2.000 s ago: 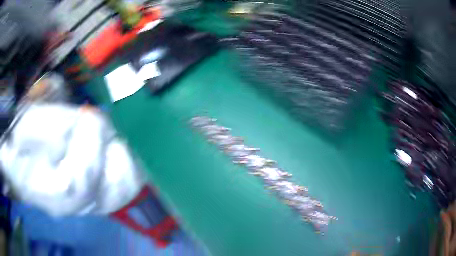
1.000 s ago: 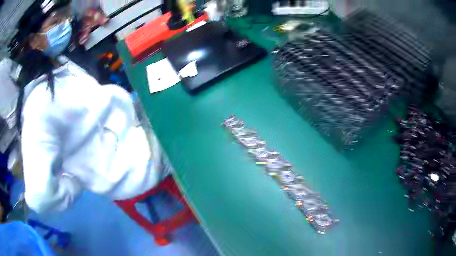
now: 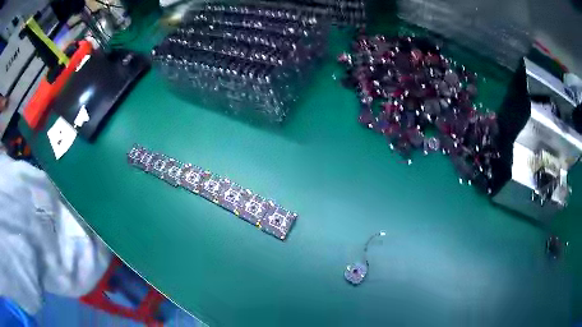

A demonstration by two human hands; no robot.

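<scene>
No hand of mine is in view. A long flat strip of joined square boards [image 3: 214, 187] lies diagonally on the green mat [image 3: 210, 268], left of the middle. A single small round lens holder [image 3: 355, 273] lies on the mat at the lower middle, its thin curled lead reaching up to a tiny white plug. A large heap of dark holders with red-black leads [image 3: 415, 89] lies at the back right. The screw feeder [image 3: 517, 182], a white-grey box, stands right of the heap. A small dark part [image 3: 554, 246] lies on the mat below the feeder.
A stack of clear trays with dark rows [image 3: 236, 64] stands at the back. A black pad [image 3: 102, 92], white papers [image 3: 62, 137] and a red-orange box [image 3: 48, 96] are at the back left. A person's pale sleeve [image 3: 38, 223] and a red stool [image 3: 121, 297] are beyond the left mat edge.
The view has swung right and is sharper. The strip, trays and seated person sit further left in the picture; the single holder, the feeder and the small dark part now show.
</scene>
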